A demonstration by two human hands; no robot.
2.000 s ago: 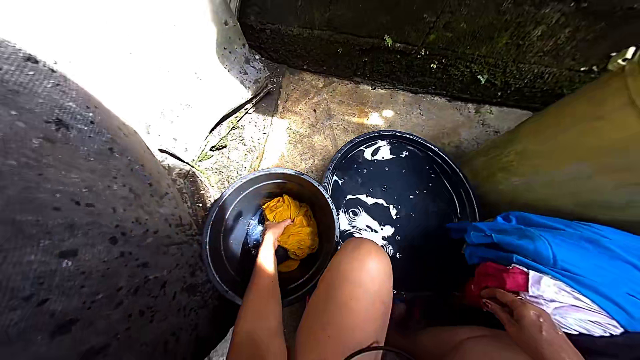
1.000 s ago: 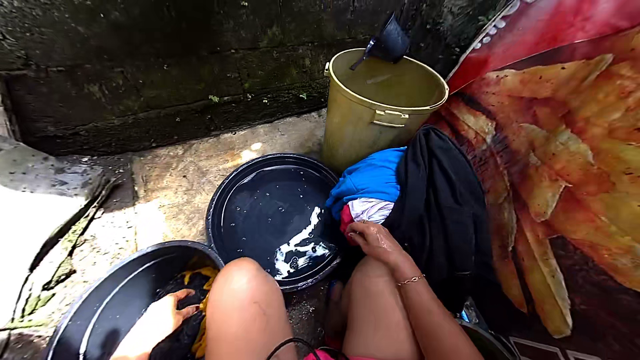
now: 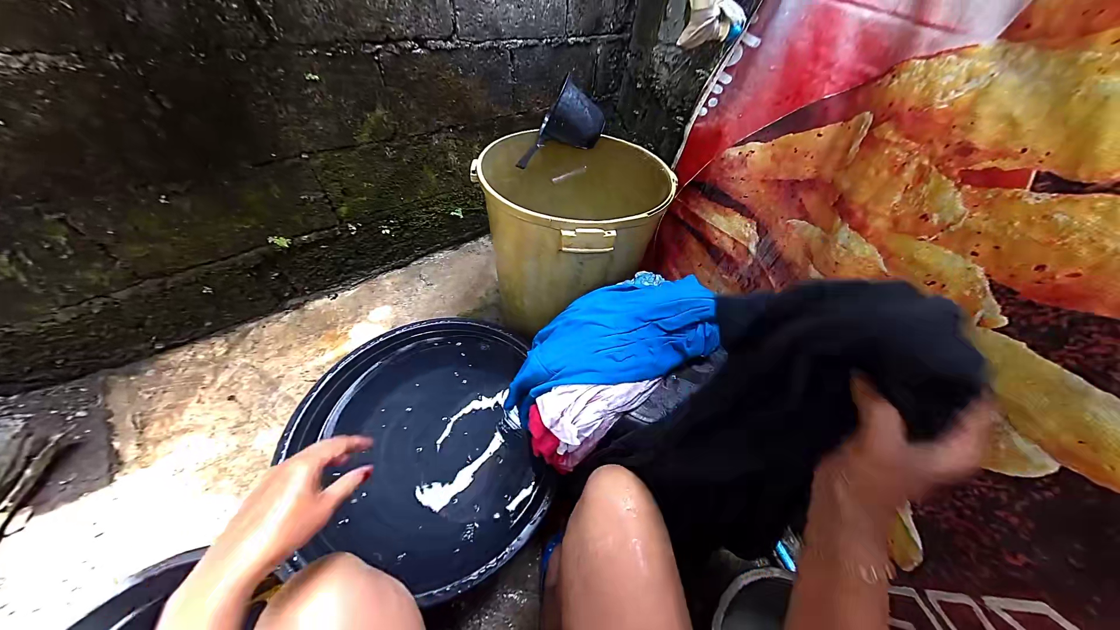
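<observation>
My left hand [image 3: 306, 499] hovers over the left edge of a black basin of water [image 3: 411, 464], fingers apart and holding nothing. On the right, my right hand [image 3: 906, 446], blurred, grips a black cloth [image 3: 814, 376] and lifts part of it. Left of that cloth lie a blue garment [image 3: 626, 328], a white cloth [image 3: 591, 416] and a red cloth [image 3: 544, 437], heaped beside the basin and partly over its rim. At the bottom left, only the rim of a second black basin [image 3: 144, 582] shows.
Behind the heap stands a yellow-green bucket of water [image 3: 573, 262] with a black dipper [image 3: 573, 118] at its rim. A mossy block wall [image 3: 236, 175] runs along the back. At right hangs a printed tarpaulin [image 3: 875, 175]. Another container's rim [image 3: 744, 582] shows at bottom right.
My left hand has left the second basin, where it touched dark and yellow cloth. My right hand has moved right from the heap and now raises the black cloth. The view has swung right.
</observation>
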